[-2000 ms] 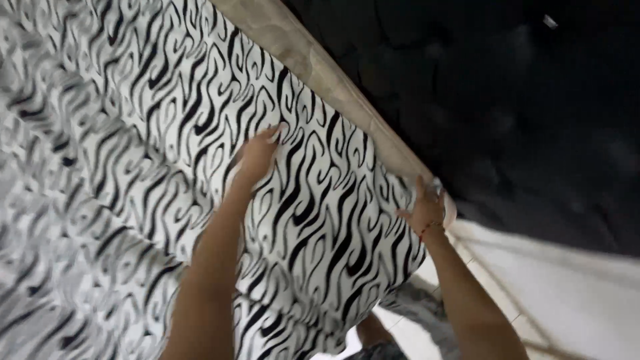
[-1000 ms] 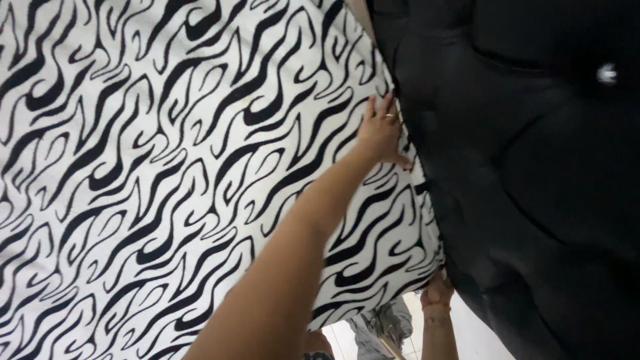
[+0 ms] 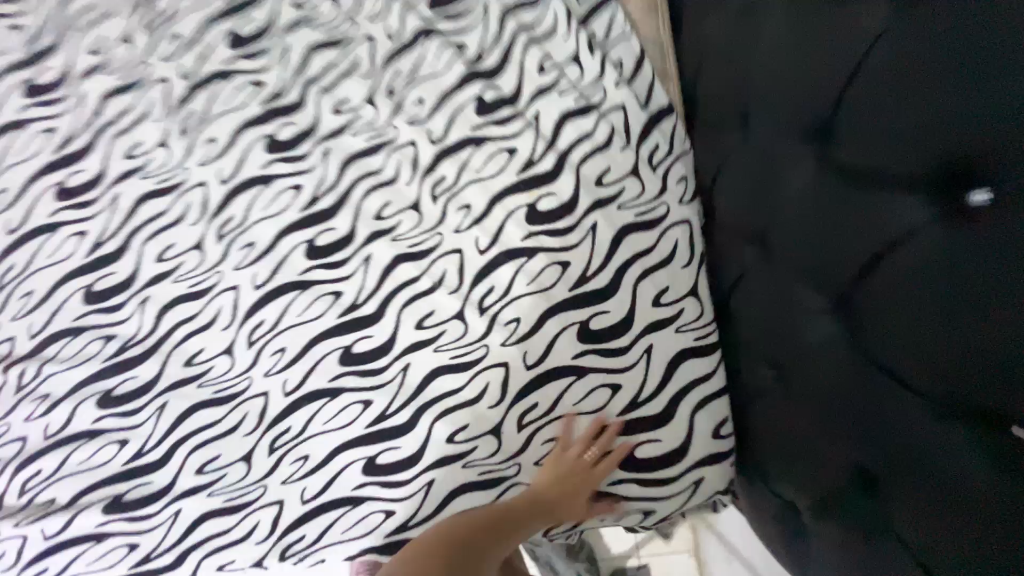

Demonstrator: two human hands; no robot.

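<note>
A white bed sheet with a black zebra-like pattern (image 3: 360, 280) covers the mattress and fills most of the view. My left hand (image 3: 580, 468), wearing a ring, lies flat with spread fingers on the sheet near its lower right corner. It grips nothing. The sheet reaches the mattress corner beside the black headboard, with a few folds at the bottom edge. My right hand is out of view.
A black tufted headboard (image 3: 864, 336) with a shiny button (image 3: 979, 196) stands along the right side. A beige strip of mattress (image 3: 656, 40) shows at the top right. Pale floor tiles (image 3: 668, 552) lie below the corner.
My left hand has moved from the sheet's edge by the headboard down to near the corner. My right hand, at the corner one second ago, has left the view. The bare mattress strip is shorter.
</note>
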